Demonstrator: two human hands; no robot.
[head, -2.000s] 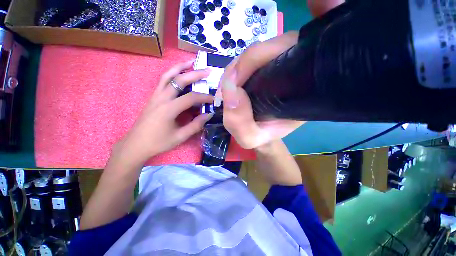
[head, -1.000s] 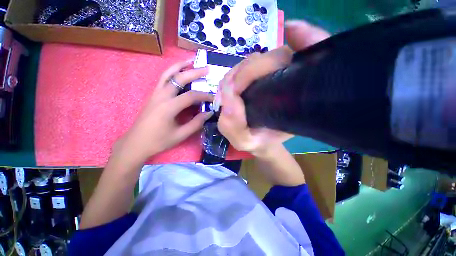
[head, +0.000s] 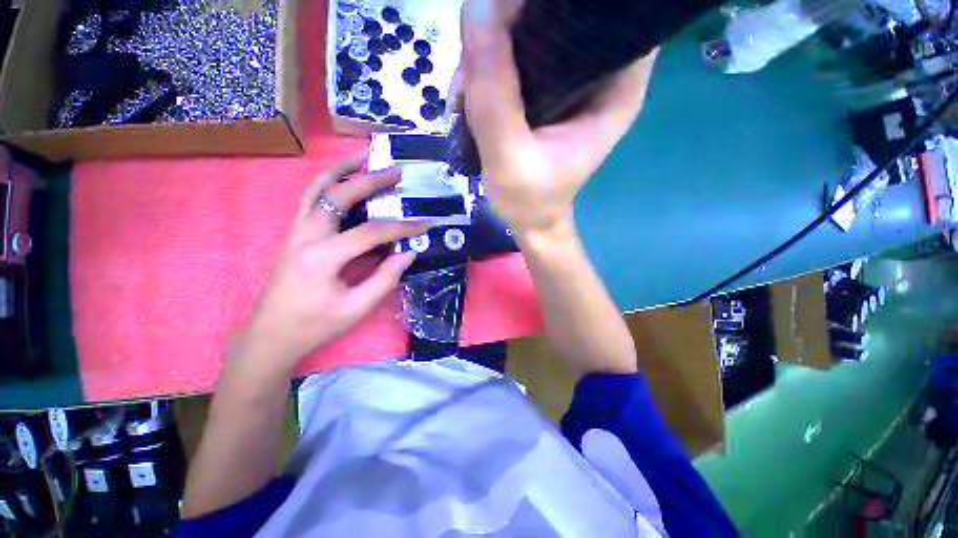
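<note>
A black and silver-white camera body [head: 433, 206] lies on the pink-red mat [head: 189, 263], its plastic-wrapped grip [head: 433, 305] pointing toward me. Two pale round pieces [head: 437, 241] show on its black part. My left hand [head: 341, 252] holds the body's left side with fingers and thumb. My right hand [head: 536, 147] is closed around the thick dark electric screwdriver [head: 578, 58], which is large and cut off by the top edge. The driver's lower end is over the body's upper right part; whether its tip touches cannot be told.
A carton of screws [head: 284, 135] with dark curved parts stands top left. A white tray [head: 352, 125] of black and pale discs is beside it. A dark device [head: 19, 247] is at the left edge. A cord [head: 783, 252] crosses the right. Cartons [head: 683, 363] and waiting cameras [head: 121, 478] are below the bench edge.
My right hand and the driver have moved up and away from the grip end, uncovering the two pale round pieces. My left hand still holds the body. The view has shifted.
</note>
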